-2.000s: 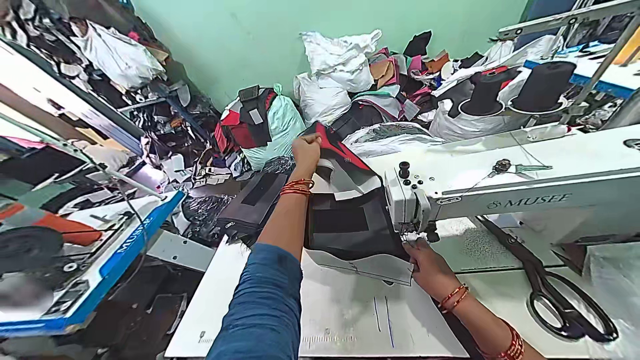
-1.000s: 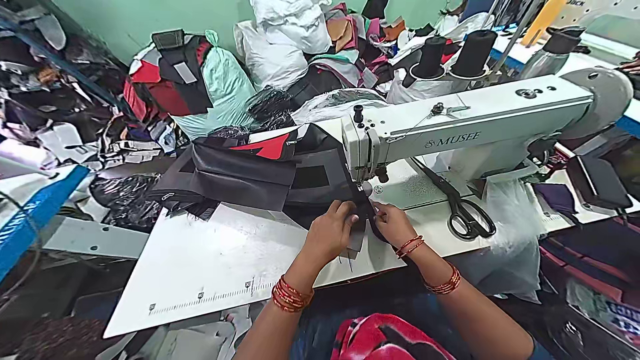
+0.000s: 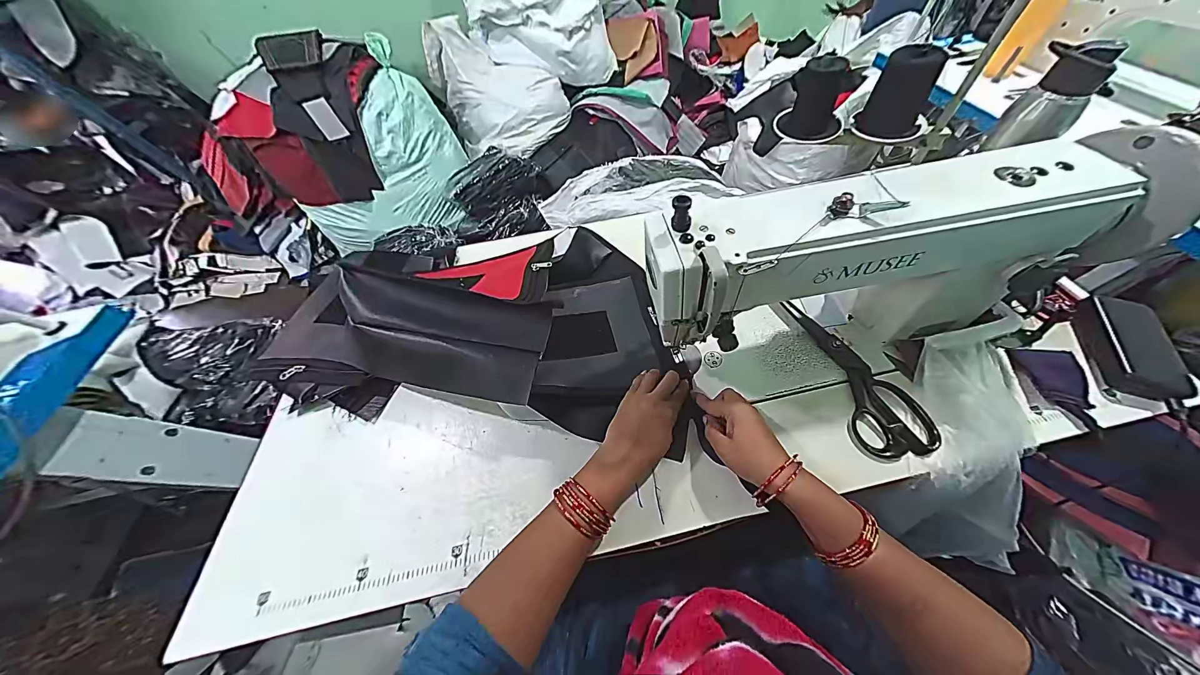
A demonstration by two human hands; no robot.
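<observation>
Black fabric pieces with a red panel and zips lie across the sewing table, their right edge under the needle area of a white Musee sewing machine. My left hand presses on the fabric just in front of the presser foot, fingers bent. Close on its right, my right hand pinches the dark edge of the work between thumb and fingers. Black-handled scissors lie on the table to the right of my right hand, their blades pointing back beneath the machine arm.
Two black thread cones stand behind the machine. Bags and fabric scraps pile up along the wall, among them a pale green sack. A clear plastic bag hangs at the table's right. The white tabletop bears a printed scale near its front edge.
My left hand has come down from the raised red and black fabric to the work before the needle. The black fabric now spreads leftward across the table. The view has shifted.
</observation>
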